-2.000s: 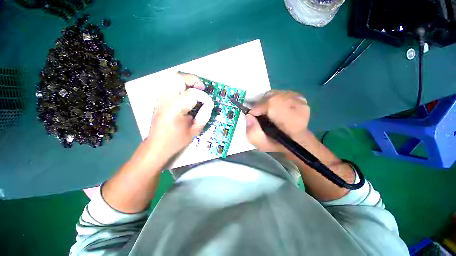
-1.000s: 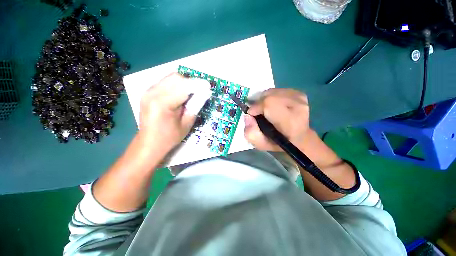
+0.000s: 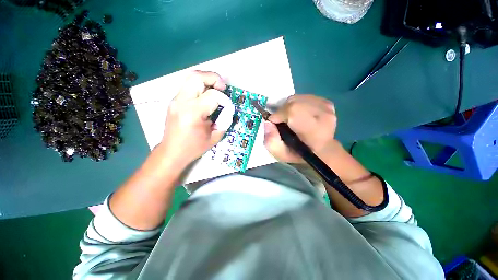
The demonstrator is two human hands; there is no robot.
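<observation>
The green circuit board panel (image 3: 244, 128) lies tilted on the white work board (image 3: 262, 60), with rows of dark components on it. My left hand (image 3: 191, 117) is over the panel's left part, with white coverings on its fingertips; dark components show between its curled fingers. My right hand (image 3: 306, 123) holds the soldering iron (image 3: 306, 153) like a pen. The iron's tip is at the panel's upper right part; whether it touches is too small to tell. My left hand hides the panel's left side.
A large pile of dark components (image 3: 79, 93) lies at the left. Tweezers (image 3: 379, 64) lie at the right. A round pale tub (image 3: 344, 8) and a black soldering station (image 3: 442, 19) are at the upper right. Dark grid-like panels (image 3: 7, 104) are at the far left. A blue stool (image 3: 464, 145) stands at the right.
My left hand has shifted slightly right and its fingers have turned, so dark components show between them again. The right hand and iron have barely moved. The whole view has shifted slightly.
</observation>
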